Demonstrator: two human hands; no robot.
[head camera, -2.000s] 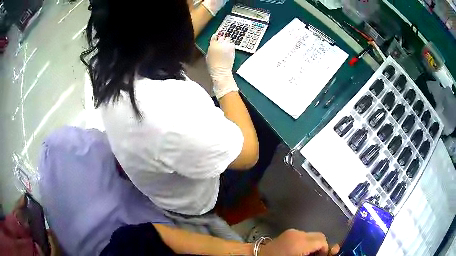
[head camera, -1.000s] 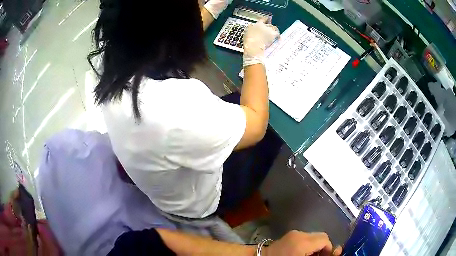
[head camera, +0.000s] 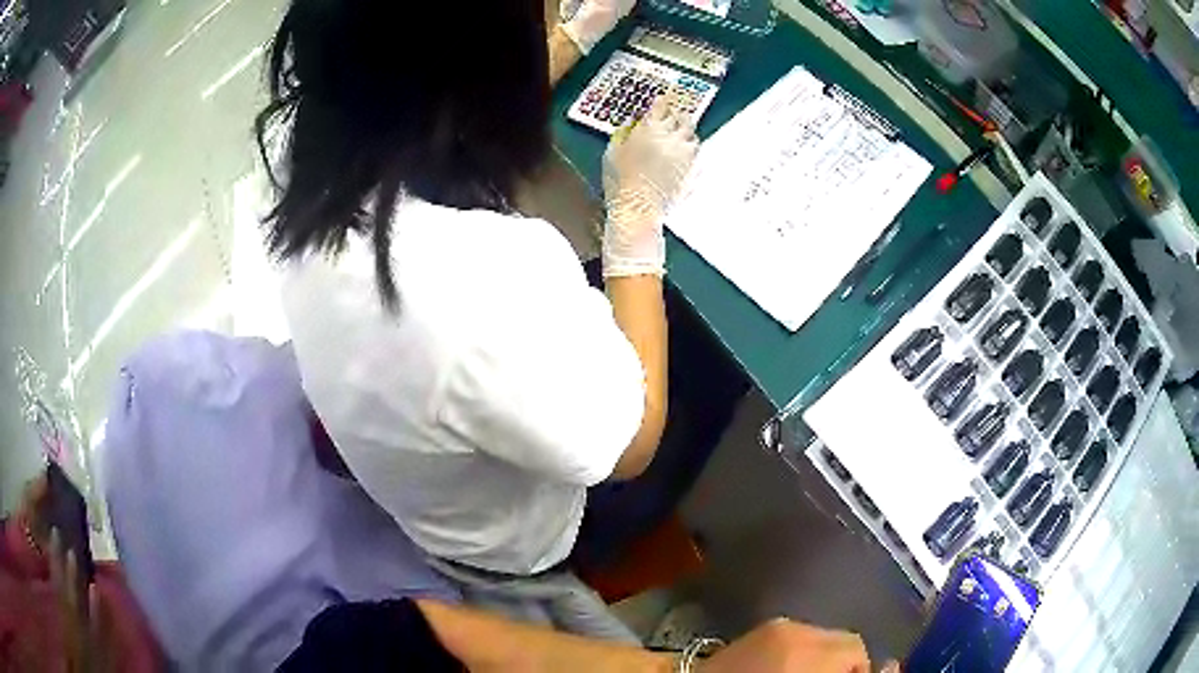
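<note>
My left hand (head camera: 793, 648) is at the bottom edge, partly cut off, with a bracelet at the wrist and a black sleeve behind. Its fingers are bent beside a smartphone (head camera: 976, 618) with a lit blue-purple screen, at the bottom right. The grip on the phone is cut off by the frame. My right hand is not visible. A white tray (head camera: 884, 418) holds rows of glossy black parts (head camera: 1005, 334) beyond the phone. A seated person's whitish gloved hand (head camera: 647, 164) is at the lower edge of a calculator (head camera: 642, 95), beside a record sheet (head camera: 797, 197).
The seated person in a white shirt (head camera: 447, 381) fills the middle, beside the green bench (head camera: 736, 322). Lavender cloth (head camera: 237, 487) is at lower left. Another person's dark phone (head camera: 66, 526) is at the left edge. A red-tipped tool (head camera: 949, 182) and small bins line the bench back.
The seated person's gloved hand moved from the calculator to the record sheet's edge, then back toward the calculator. The view has shifted slightly. My left hand and the phone sit slightly lower.
</note>
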